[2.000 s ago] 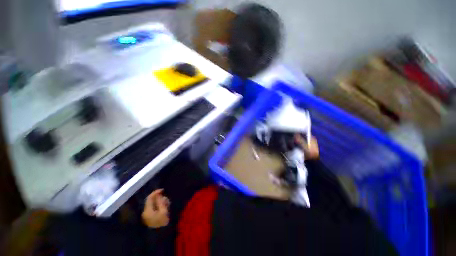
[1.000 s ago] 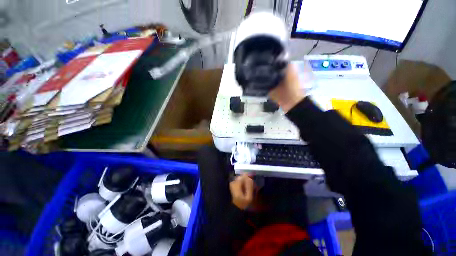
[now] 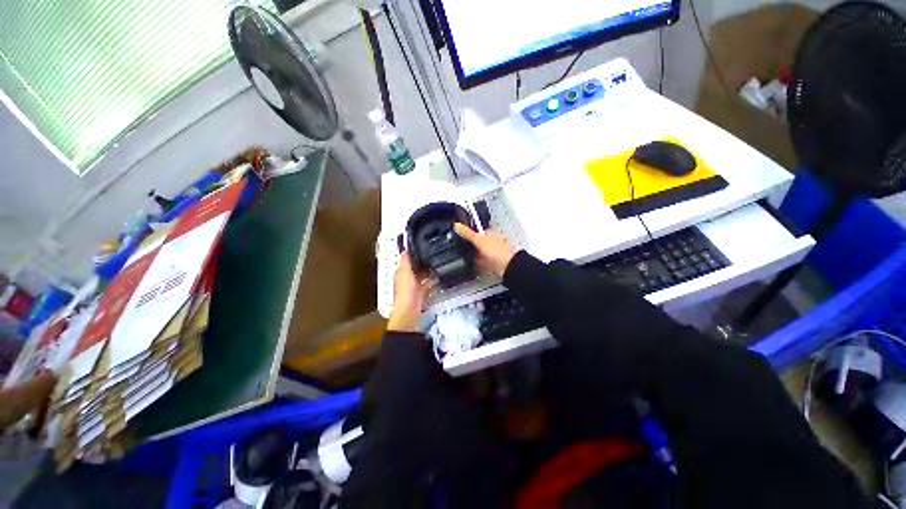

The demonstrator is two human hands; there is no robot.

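Note:
A security camera (image 3: 440,242) with its black part facing up sits at the perforated work plate (image 3: 515,231). My left hand (image 3: 408,290) holds its left side. My right hand (image 3: 484,247) holds its right side, fingers on the black part. The camera hides most of the black fixture blocks; one dark block shows just right of it. The white housing is mostly hidden.
The keyboard (image 3: 668,260) lies on its pulled-out tray, crumpled plastic (image 3: 458,329) at its left end. Mouse (image 3: 665,157), bottle (image 3: 391,143) and monitor stand behind. Blue crates with cameras flank me. Another person's hand (image 3: 28,396) is by the flattened cartons (image 3: 159,288).
The camera has come down from above the plate onto its fixture area. My left hand has risen from below the tray to its left side. The view has turned and tilted.

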